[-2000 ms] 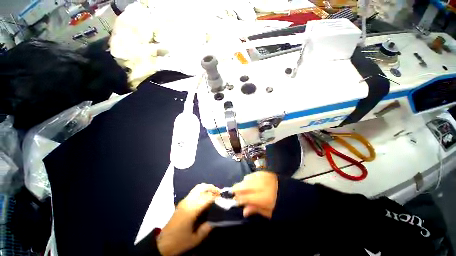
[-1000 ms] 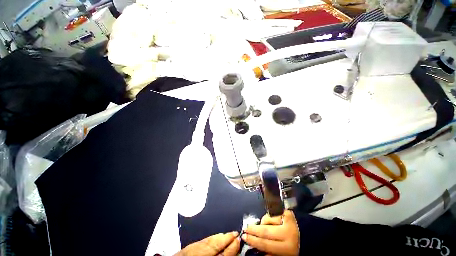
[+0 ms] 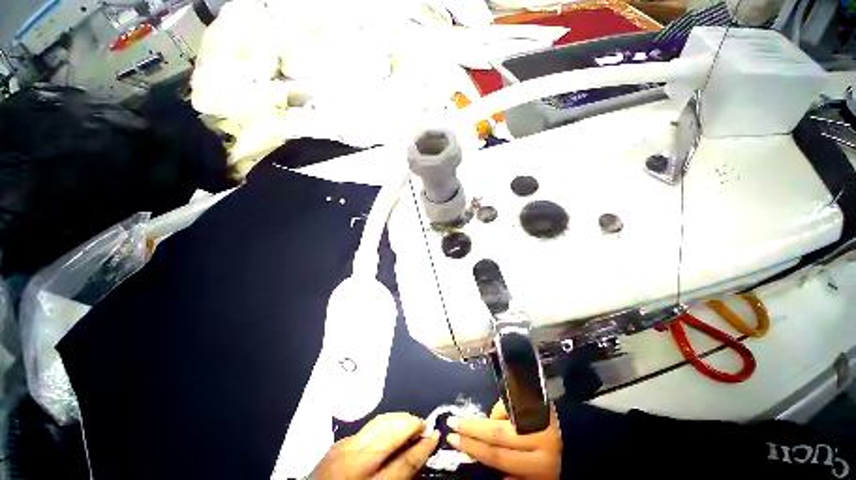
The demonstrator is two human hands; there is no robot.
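Note:
My left hand (image 3: 378, 448) and my right hand (image 3: 512, 448) are at the bottom centre, just below the needle area. Their fingertips nearly meet and pinch a small dark piece with white edges (image 3: 443, 433). What it is exactly is unclear. The dark garment panel (image 3: 206, 319) spreads from the left to beneath the hands. The white sewing machine head (image 3: 601, 206) stands above the right hand, and its metal lever (image 3: 522, 375) partly covers that hand. The white oval lamp (image 3: 360, 349) hangs left of the needle area. The presser foot is hidden.
Shears with a red loop (image 3: 713, 349) and a yellow loop (image 3: 743, 316) lie right of the machine head. A cream cloth pile (image 3: 319, 70) is behind. A black heap (image 3: 84, 178) and a clear plastic bag (image 3: 70, 309) are at the left.
Over two seconds the view has moved closer to the machine head, and the hands now sit lower in the picture. Since one second ago, the small piece between the fingertips has turned or bent slightly.

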